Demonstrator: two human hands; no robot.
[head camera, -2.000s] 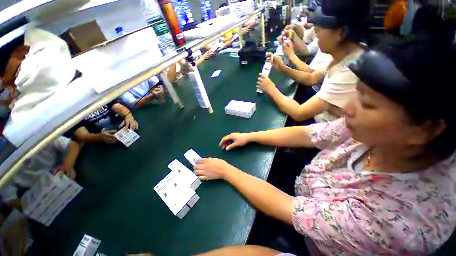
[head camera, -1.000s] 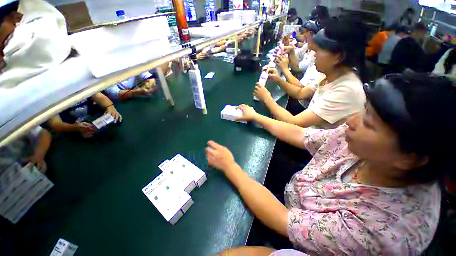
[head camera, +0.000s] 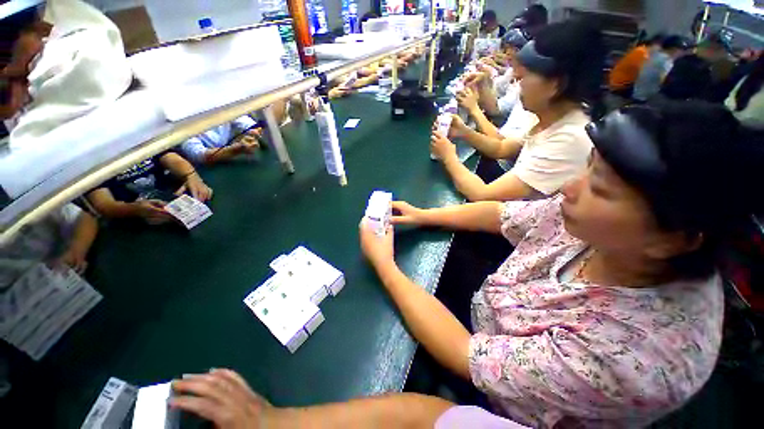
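My right hand (head camera: 222, 400) reaches in from the bottom edge, palm down, with its fingertips on the right edge of a white carton (head camera: 154, 407). The thumb side is hidden. This carton stands beside another small printed carton (head camera: 111, 404) at the bottom left; both are cut off by the frame's edge. My left hand is out of the picture. A flat group of white cartons (head camera: 286, 306) lies on the green bench ahead, its rows stepped and uneven.
The neighbour on the right holds a carton (head camera: 379, 209) in both hands. Across the bench (head camera: 218, 276), a worker holds a printed carton (head camera: 188, 211) and another holds a carton block (head camera: 46, 310). A shelf rail (head camera: 167, 145) runs overhead; a tall white piece (head camera: 329, 142) hangs by its post.
My right hand has come into view at the bottom left, with a second carton beside the first. The neighbour has lifted a carton from the bench. The view has shifted slightly.
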